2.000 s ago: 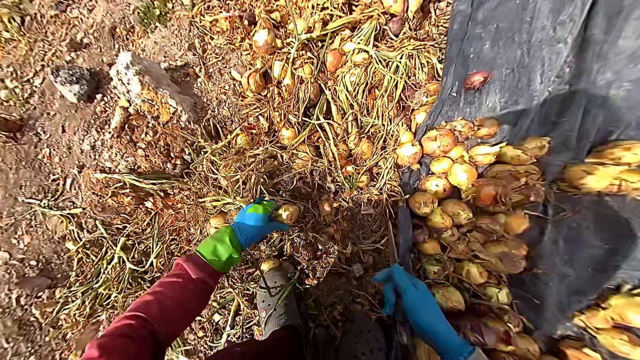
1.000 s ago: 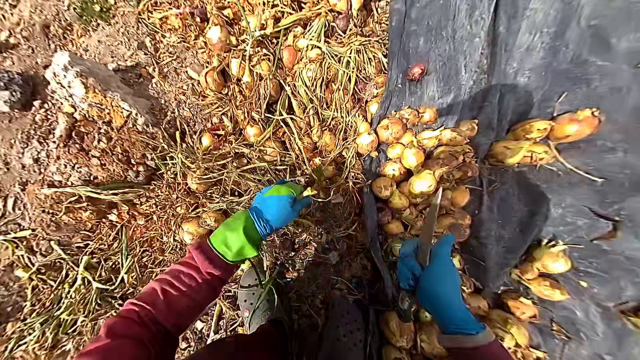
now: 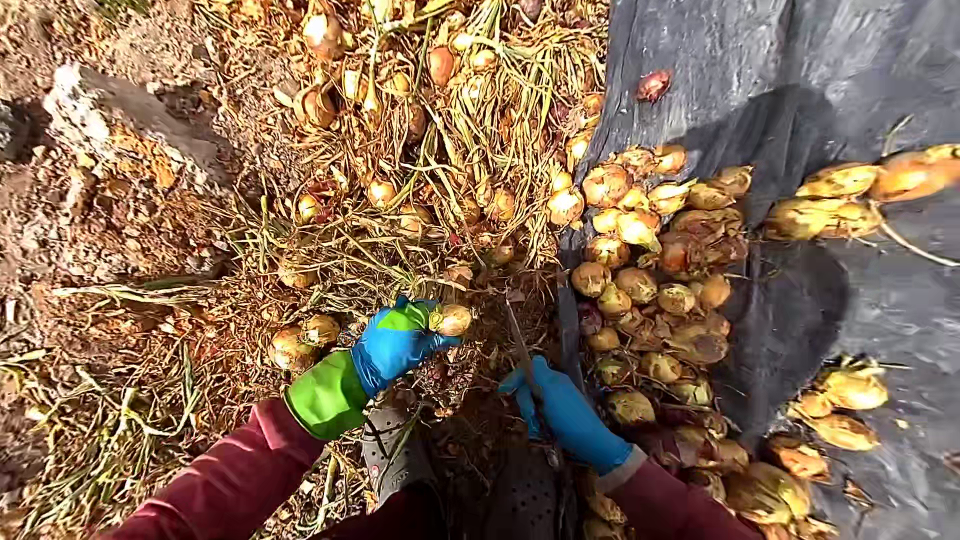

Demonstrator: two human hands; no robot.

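My left hand (image 3: pixel 397 345), in a blue and green glove, grips a yellow onion (image 3: pixel 453 320) between thumb and fingers, over the dry onion tops. To its right, my right hand (image 3: pixel 570 416), in a blue glove, is closed around a knife (image 3: pixel 519 334); the blade points up and slightly left, edge-on to the view. A pile of onions (image 3: pixel 637 285) lies beside the right hand on the near side of a dark sheet. Two onions (image 3: pixel 294 348) rest on the straw left of my left hand.
The dark ground sheet (image 3: pixel 885 307) spreads over the right side, with more onions (image 3: pixel 840 184) on it and one small red onion (image 3: pixel 653 85). Dry stalks with onions (image 3: pixel 480 112) cover the ground ahead. A large rock (image 3: pixel 127 112) lies at the upper left; a grey clog (image 3: pixel 394 450) shows below.
A second ago the knife stood over the onion pile; my right hand has moved left with it, off the pile. An onion now shows plainly in my left hand.
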